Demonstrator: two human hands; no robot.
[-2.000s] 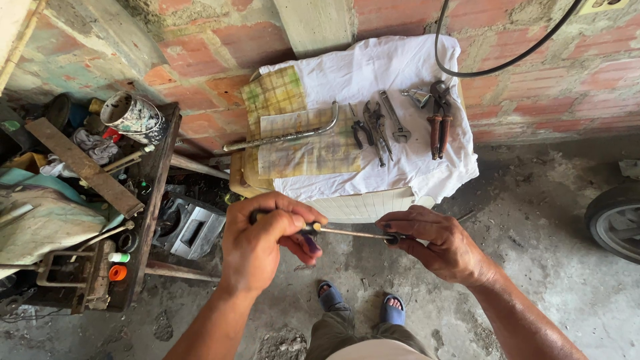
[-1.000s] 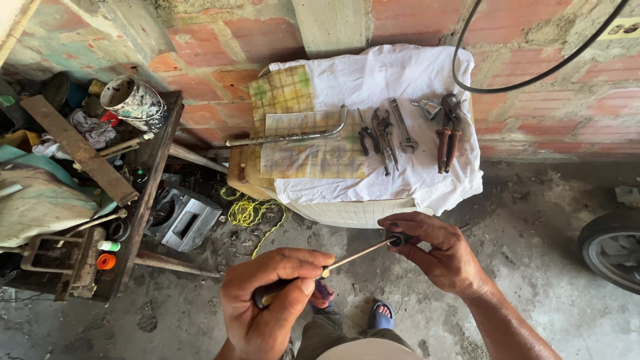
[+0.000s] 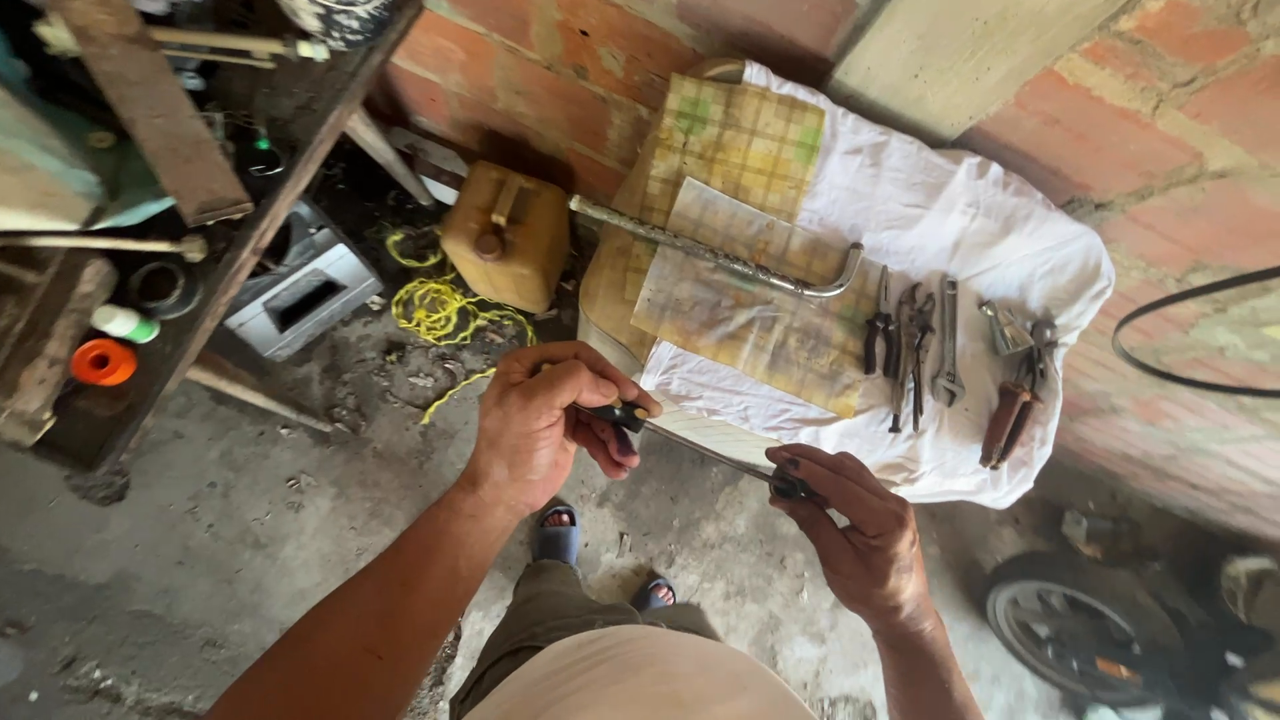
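My left hand (image 3: 545, 420) grips the dark handle of a screwdriver (image 3: 705, 452), whose thin metal shaft points right. The shaft's tip meets a small black part (image 3: 790, 486) pinched between the thumb and fingers of my right hand (image 3: 855, 530). What the black part is cannot be told. Beyond my hands, on a white cloth (image 3: 950, 200), lie a bent metal tube (image 3: 720, 260), black-handled pliers (image 3: 880, 335), another pair of pliers (image 3: 915, 350), an adjustable wrench (image 3: 948, 345), a small metal piece (image 3: 1005, 328) and red-handled pincers (image 3: 1012, 410).
A cluttered wooden table (image 3: 285, 210) stands at left, with an orange ring-shaped object (image 3: 103, 362). Near it on the floor are a yellowish jug (image 3: 505, 240), tangled yellow cord (image 3: 450, 308) and a grey casing (image 3: 300, 290). A wheel (image 3: 1070, 625) is at lower right; a black cable (image 3: 1150, 335) hangs at right.
The view has turned and moved closer, bringing the jug into sight. My hands still hold the screwdriver and the small black part, with the shaft now sloping down toward my right hand.
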